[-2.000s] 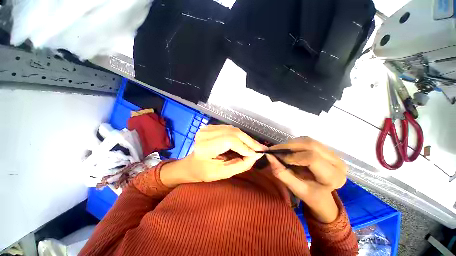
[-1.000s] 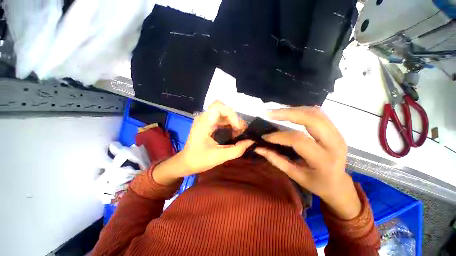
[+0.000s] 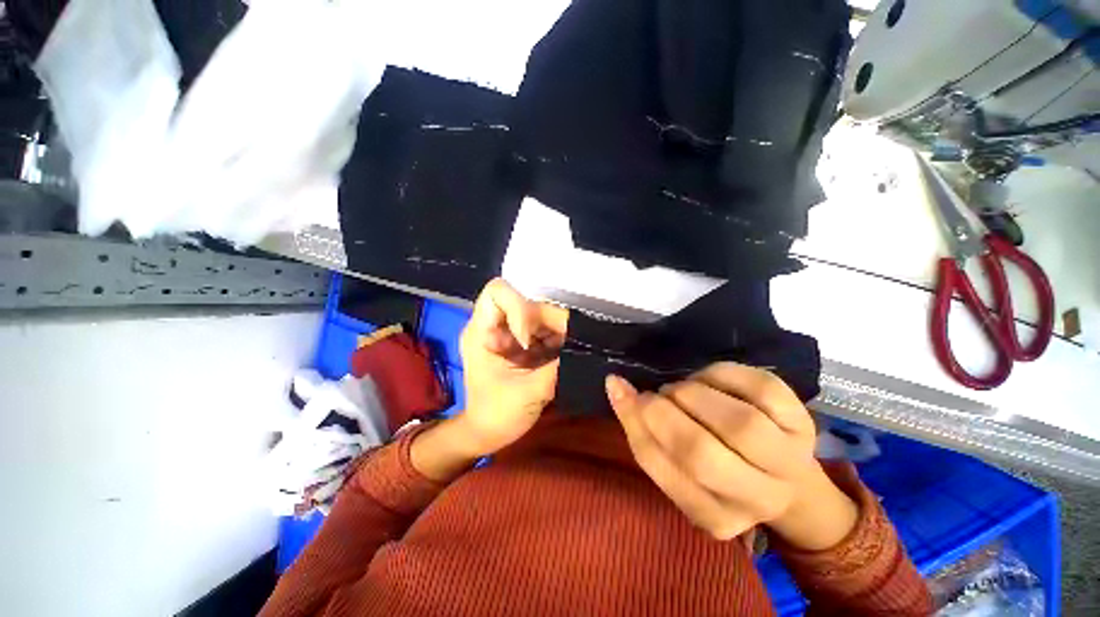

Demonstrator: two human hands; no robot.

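Observation:
A black cloth piece [image 3: 676, 344] with a white line along it is stretched between my two bare hands over the table's front edge. My left hand [image 3: 513, 362] pinches its left end between thumb and fingers. My right hand [image 3: 724, 446] holds its lower edge, thumb and fingers closed on it; part of the cloth is hidden behind that hand. Black garment panels with white marks lie behind on the white table: a smaller one [image 3: 428, 181] at left and a larger layered pile [image 3: 676, 133] at centre. The held piece overlaps the pile's front edge.
Red-handled shears [image 3: 995, 307] lie at right, below the sewing machine head [image 3: 953, 60]. White cloth [image 3: 229, 133] is heaped at left. The ruled table edge [image 3: 893, 410] runs in front. Blue crates [image 3: 965, 494] stand below, with a red cloth [image 3: 401, 376] in the left one.
The small bunched black cloth in my fingers is now opened out into a wider strip with its white line showing. My right hand has moved down; my left hand stays at the left end.

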